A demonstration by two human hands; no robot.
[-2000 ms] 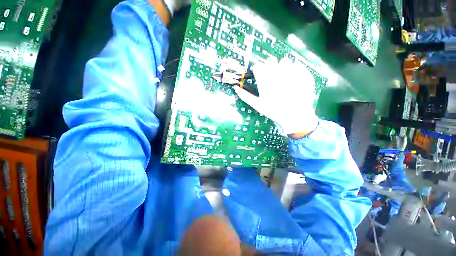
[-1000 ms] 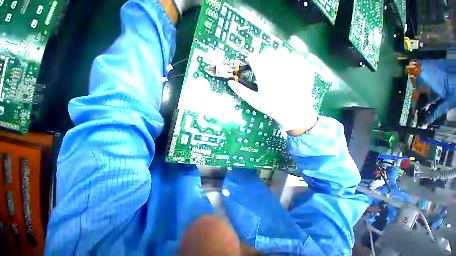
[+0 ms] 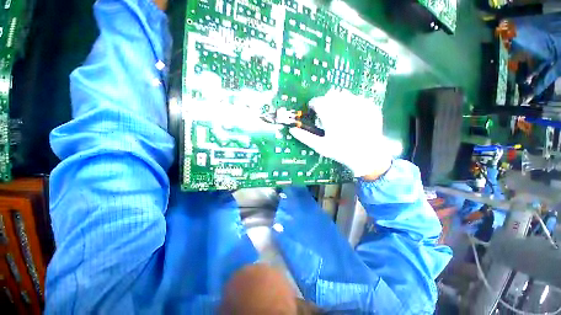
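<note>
A large green circuit board (image 3: 246,147) lies in front of me, solder pads up, with strong glare on its left half. My right hand (image 3: 352,128), in a white glove, is closed around small cutters (image 3: 284,117) with silver jaws and orange and black grips. The jaws point left, over the middle of the board. Glare hides whether they touch it. My left sleeve reaches up along the board's left side; my left hand is cut off by the top edge.
Part of another green board (image 3: 7,80) is at the far left, above an orange-brown slotted rack (image 3: 23,246). Another board (image 3: 444,11) shows at the top right. A black block (image 3: 435,132) stands right of my hand. Another person's blue sleeve (image 3: 541,46) is at the upper right.
The view has shifted, and the board now appears straighter and further left. The cutters have moved down and right over the board, from near its left edge to its middle.
</note>
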